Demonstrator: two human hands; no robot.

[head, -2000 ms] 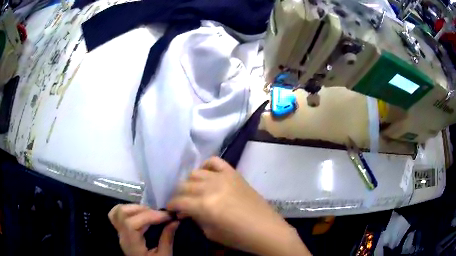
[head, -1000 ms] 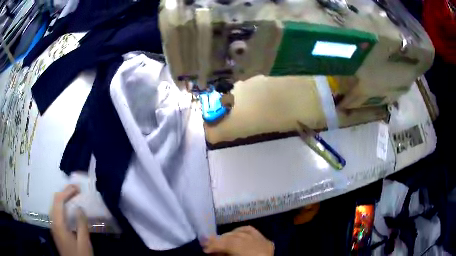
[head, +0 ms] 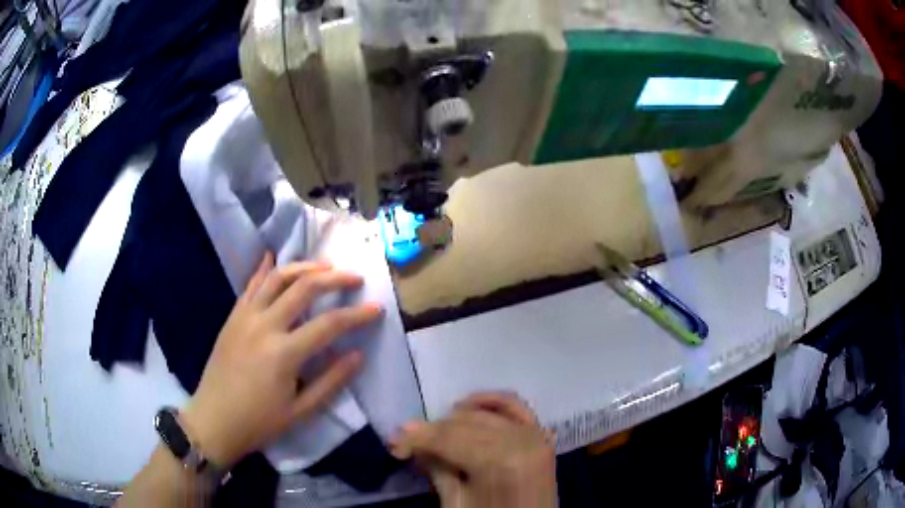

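A navy and white garment piece [head: 372,342] lies on the machine table, its white part running up to the needle area beside the bright blue guard [head: 404,234]. My left hand [head: 288,347] lies spread on the white cloth with nothing gripped, a dark band on its wrist. My right hand [head: 481,451] pinches the cloth's lower right edge at the table's front edge. The beige sewing machine [head: 496,109] with its green panel stands over the cloth. The presser foot is partly hidden, so I cannot tell whether the cloth is under it.
Thread snips [head: 655,298] lie on the table right of the cloth. Navy cloth [head: 129,179] spreads over the back left. A lit smartphone [head: 737,446] and tied white and navy bundles [head: 809,417] are below the table's right edge. A paper label [head: 829,260] is at the table's right.
My left hand has moved from the table's front left onto the white cloth near the needle. My right hand still holds the edge. The view has shifted closer to the machine.
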